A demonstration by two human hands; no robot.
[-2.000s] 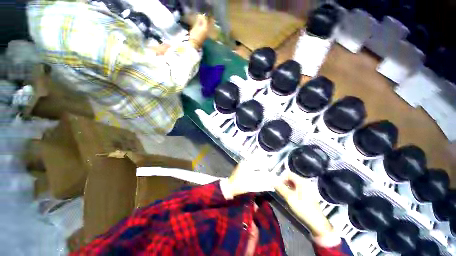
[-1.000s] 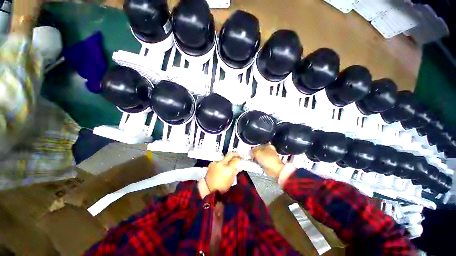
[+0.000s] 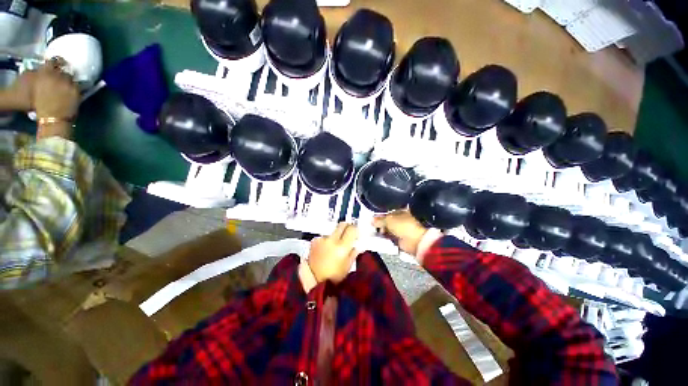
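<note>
Two long rows of white cameras with glossy black ball heads stand before me; one camera head with fine slots point(image 3: 385, 185) is just beyond my hands. My left hand point(image 3: 333, 253) is closed on a long white label strip point(image 3: 219, 267), which curves out to the left below the front row. My right hand point(image 3: 401, 230) is at the white base of the slotted-head camera, fingers bent together. Its fingertips are small and blurred, so I cannot tell if they hold a label.
Another worker's hand point(image 3: 54, 92) is on a white dome at the upper left, beside a dark purple cloth point(image 3: 139, 84). Brown cartons point(image 3: 113, 309) are at the lower left. A short pale strip point(image 3: 470, 343) lies at the lower right. White parts point(image 3: 600, 24) lie at the back right.
The view first swung right to face the rows squarely, then shifted slightly. The other worker's hand has come into view at the upper left. My hands stay close together at the front row's bases.
</note>
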